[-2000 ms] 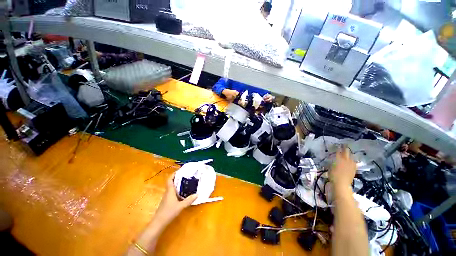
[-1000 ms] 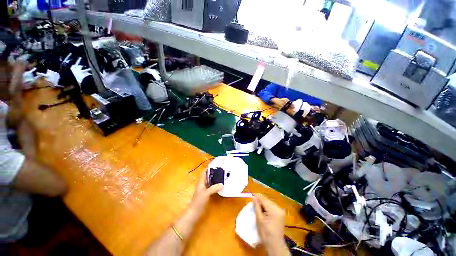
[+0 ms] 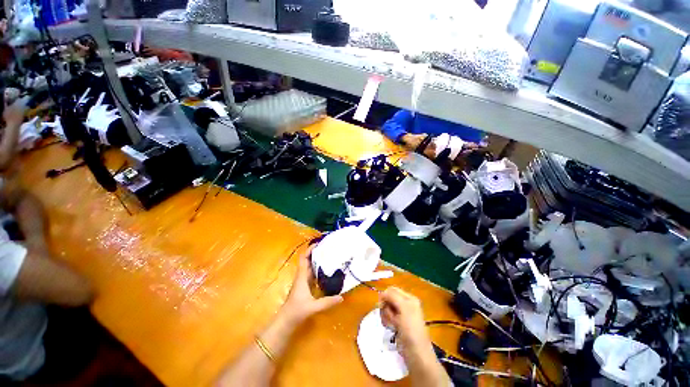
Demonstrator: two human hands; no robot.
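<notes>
A white camera housing (image 3: 349, 253) with a black part in its open underside and white antennas is held in my left hand (image 3: 303, 291), tilted above the orange bench. My right hand (image 3: 402, 311) is just right of it, fingers pinched on a thin dark wire (image 3: 365, 283) that leads towards the housing. A white round cover (image 3: 376, 349) lies below and beside my right hand, partly hidden by it. A black cable (image 3: 454, 325) runs right from near that hand to the pile.
White-and-black camera units (image 3: 414, 205) stand on the green strip. White covers and cables (image 3: 620, 355) are heaped at right. A black box (image 3: 168, 175) stands at left. A grey shelf (image 3: 469, 102) crosses above. A person's arm (image 3: 49, 272) is at left; blue-sleeved hands (image 3: 424, 140) are opposite.
My right hand has come from the right pile to beside the housing, and the white cover now lies by it. Since the last frame, the housing has tilted in my left hand. The view has shifted.
</notes>
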